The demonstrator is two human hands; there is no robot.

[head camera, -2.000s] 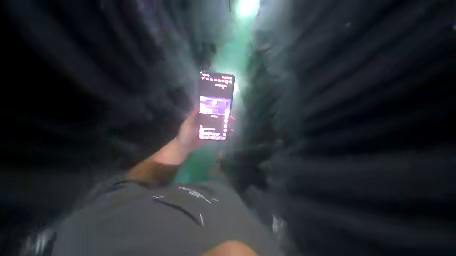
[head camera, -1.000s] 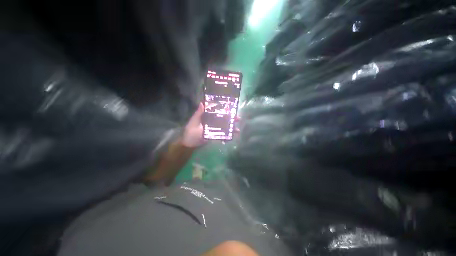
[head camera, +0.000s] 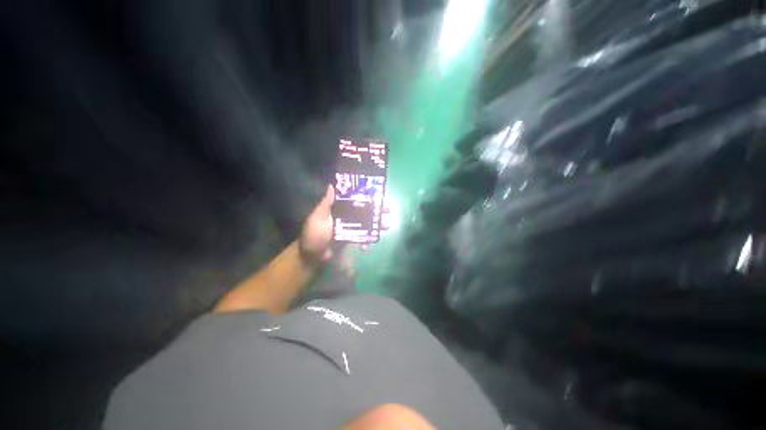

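My left hand (head camera: 317, 231) holds a smartphone (head camera: 359, 191) upright in front of me, with its lit screen facing me. The thumb lies along the phone's left edge, and most of the fingers are hidden behind it. The screen text is too blurred to read. A bright glow shows at the phone's lower right edge. My right hand is not in view.
Dark hanging garments, blurred, line the left side. Dark garments in glossy clear film (head camera: 588, 168) line the right side close by. Between them runs a narrow green floor (head camera: 432, 109) with a bright light patch at its far end.
The phone has moved slightly left and down in view. The garments and green floor have shifted around it, and the left side is darker and more blurred. My left hand keeps its hold.
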